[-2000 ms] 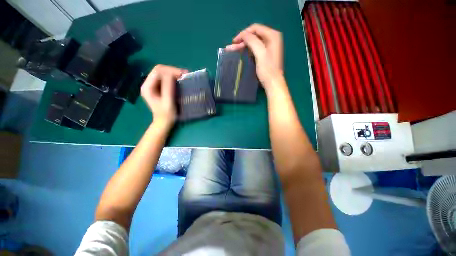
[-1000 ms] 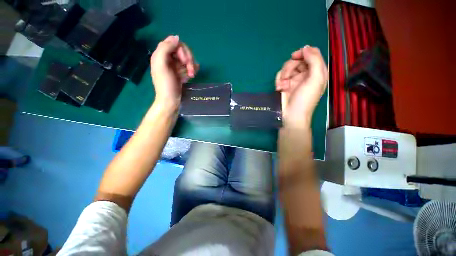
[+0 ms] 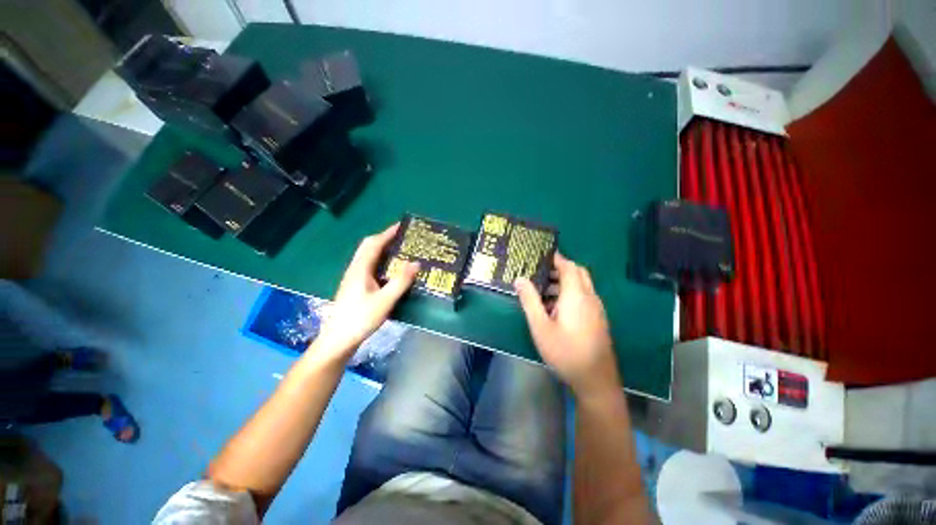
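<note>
Two small black product boxes lie side by side near the table's front edge, with dense gold print facing up. My left hand [image 3: 367, 289] grips the left product box [image 3: 431, 249], thumb on its top. My right hand [image 3: 568, 316] grips the right product box [image 3: 513, 252], thumb on its face and fingers along its right side. Another black product box [image 3: 693, 242] sits at the table's right edge, partly over the red rollers. A pile of black product boxes [image 3: 277, 118], some in shiny clear film, stands at the table's left.
The green worktable [image 3: 493, 123] meets the red infeed rollers [image 3: 754, 226] at right. Beyond them is a rust-red curtain [image 3: 872, 215]. A white control panel [image 3: 765, 410] is at front right. A blue bin [image 3: 282, 320] with clear film is under the edge. A person's sandalled foot [image 3: 119, 418] shows at left.
The two boxes in my hands now show their gold-printed backs. The view has shifted, showing more of the table's back. The box at right now sits at the table's edge, partly on the rollers.
</note>
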